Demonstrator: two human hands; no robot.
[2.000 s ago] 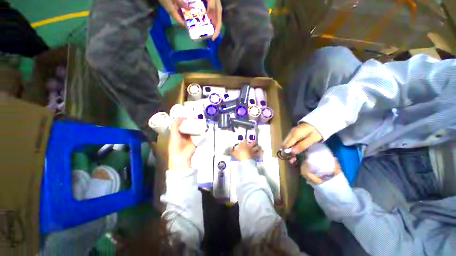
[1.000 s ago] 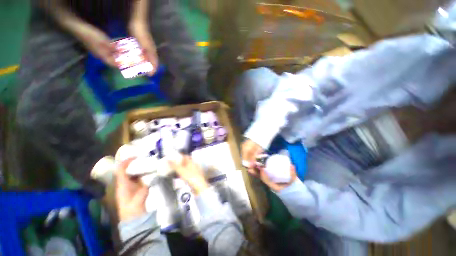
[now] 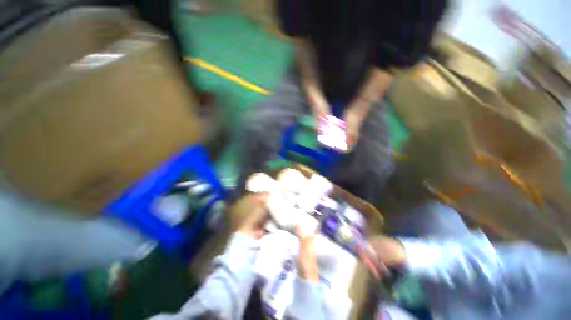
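The frame is blurred. An open brown carton [image 3: 369, 215] stands low in the middle, with white units and purple-ended units inside. My left hand [image 3: 252, 215] is at the carton's left side, closed around white units [image 3: 262, 182] whose round ends stick out above it. My right hand [image 3: 307, 240] is over the middle of the carton with its fingertips at a white unit [image 3: 294, 209]. Whether it grips that unit is unclear. Long white boxes [image 3: 275, 253] lie in the carton's near half.
A person opposite holds a lit smartphone [image 3: 333, 132]. Another person's hand [image 3: 385, 251] reaches to the carton's right edge. A blue stool [image 3: 203, 165] and a large brown carton [image 3: 113, 125] are at left. More brown cartons [image 3: 494, 144] stand at right.
The view has swung left and up, showing more of the large left carton. My right hand has moved from the carton toward the white units by my left hand. The right person's hand has moved to the carton.
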